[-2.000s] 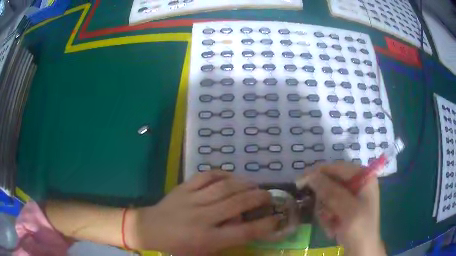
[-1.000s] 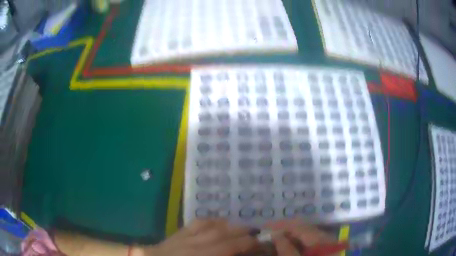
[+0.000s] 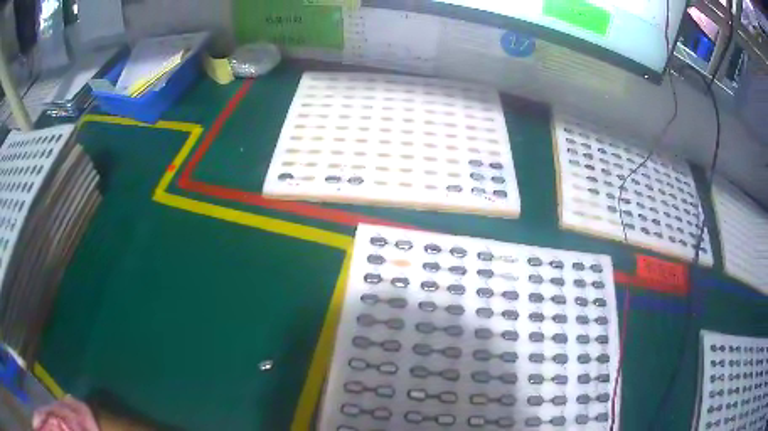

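Note:
The foam parts tray point(image 3: 461, 335) lies nearest in front of me, cut off by the bottom edge. It holds rows of dark-rimmed oval parts, many looking linked in pairs. A single loose oval part point(image 3: 266, 365) lies on the green mat to its left. A pink sleeve point(image 3: 66, 414) and a bit of forearm show at the bottom left. My left hand and my right hand are both out of the picture below. The red pen-like tool is not visible.
The far tray point(image 3: 392, 143) has mostly pale places and a few dark parts. A tray stack point(image 3: 63, 227) stands at left. More trays point(image 3: 627, 187) lie at right, with thin cords point(image 3: 716, 143) hanging over them. A blue bin point(image 3: 147, 103) with papers is back left, a screen behind.
The view has tilted up, so the near tray sits lower and the back of the bench shows. Both hands and the red tool have dropped out of the picture.

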